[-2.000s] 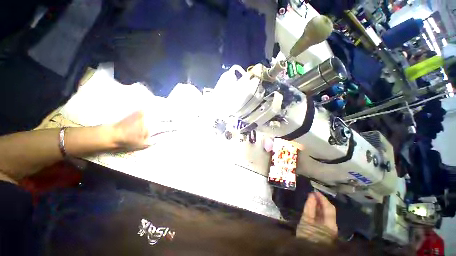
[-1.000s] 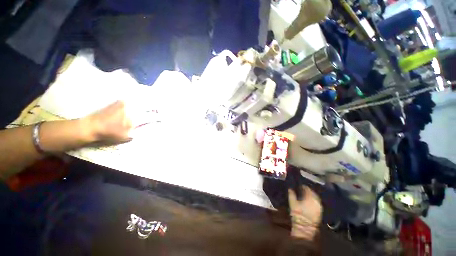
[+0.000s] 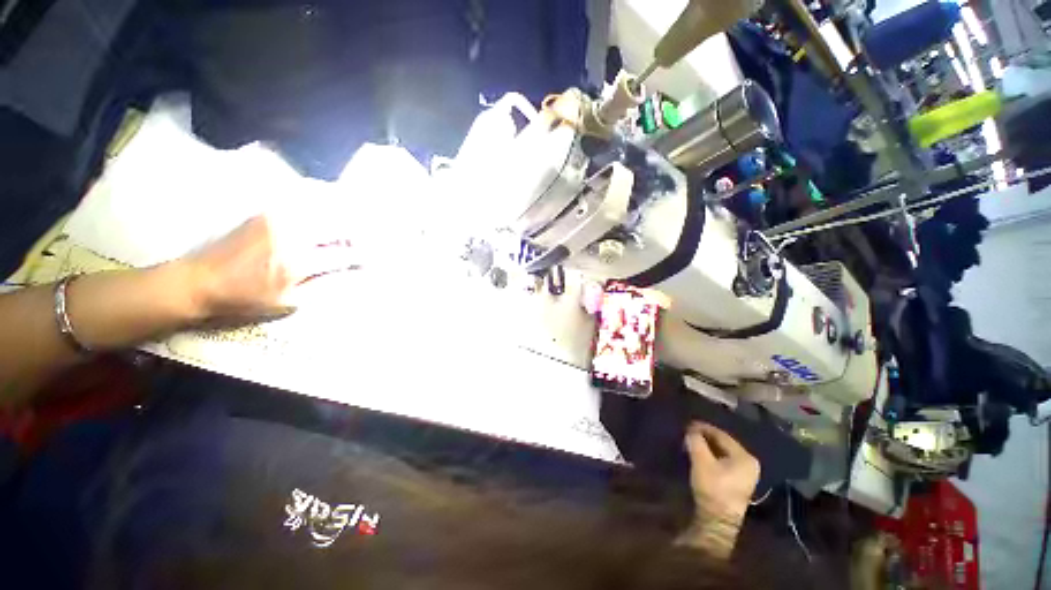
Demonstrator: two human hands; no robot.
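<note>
The cream-white sewing machine (image 3: 738, 311) lies across the right half, its needle area washed out by lamp glare. My left hand (image 3: 244, 274) rests curled on the bright table (image 3: 461, 380), left of the needle area. Glare hides its fingertips and anything under them. My right hand (image 3: 723, 470) is below the machine, past the table's near edge, thumb and fingertips close together. A dark cloth-like piece (image 3: 770, 444) lies right beside its fingers; whether they grip it cannot be told.
A lit phone (image 3: 626, 340) leans against the machine. Dark navy fabric (image 3: 346, 69) is heaped beyond the table. A silver cylinder (image 3: 724, 125) and a tan cone-shaped handle (image 3: 697, 29) stand on the machine's far side. A red crate (image 3: 936, 536) is at lower right.
The view has shifted, so the machine and phone sit further left and higher. My right hand has moved slightly right relative to the phone, and the dark piece shows beside it. My left hand remains curled on the table.
</note>
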